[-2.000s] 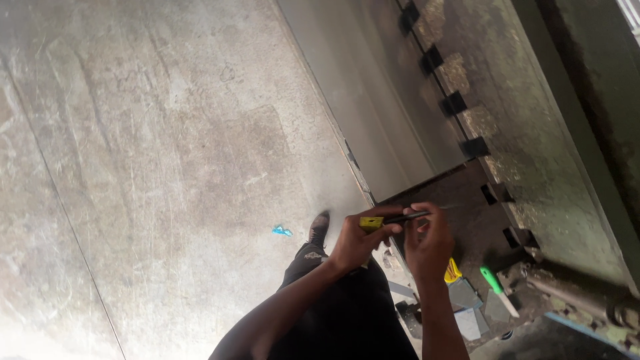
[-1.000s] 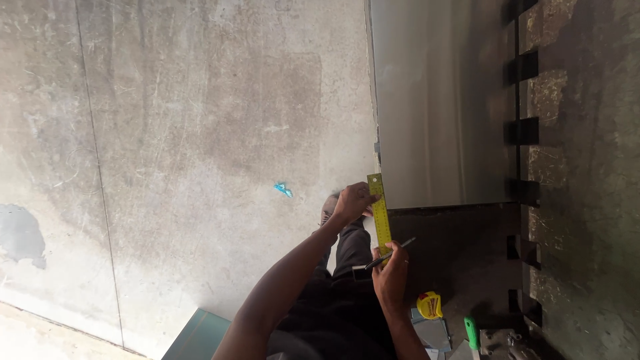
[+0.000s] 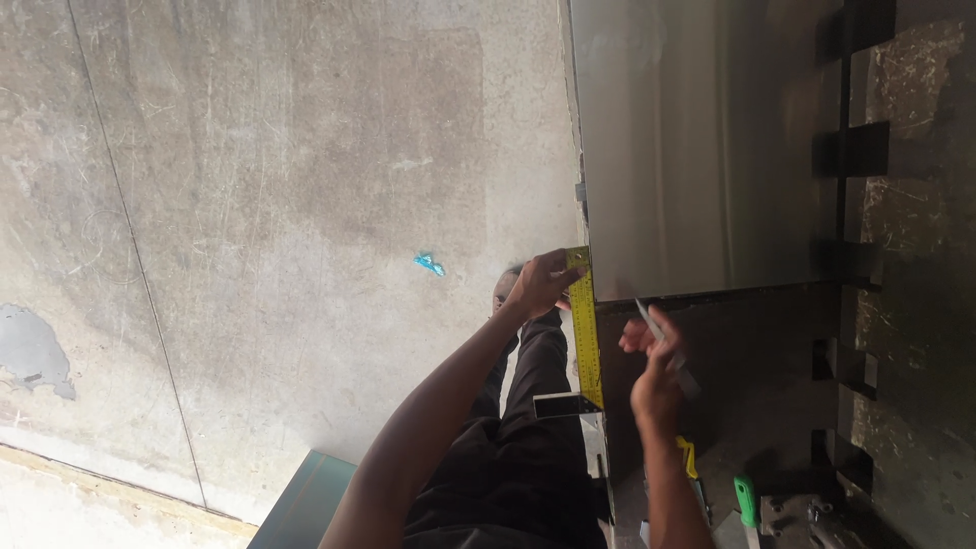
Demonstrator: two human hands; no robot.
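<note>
My left hand (image 3: 545, 284) grips the upper end of a yellow try square's blade (image 3: 585, 335), which lies along the near edge of a grey metal sheet (image 3: 709, 152). The square's dark stock (image 3: 563, 406) points left at the lower end of the blade. My right hand (image 3: 657, 366), blurred, is raised over the dark machine bed just below the sheet's lower edge. It holds a thin pointed marking tool (image 3: 650, 319), also blurred; its exact kind cannot be told.
A green-handled tool (image 3: 745, 499) and a partly hidden yellow tape measure (image 3: 687, 456) lie on the machine bed at the lower right. Dark slotted blocks (image 3: 865, 149) line the sheet's far side. Blue scrap (image 3: 429, 264) lies on the concrete floor; a teal panel (image 3: 309, 503) stands at the lower left.
My right hand has let go of the square's lower part and moved right, over the bed. My left hand still holds the upper end. Two seconds ago, both hands were together around the tools.
</note>
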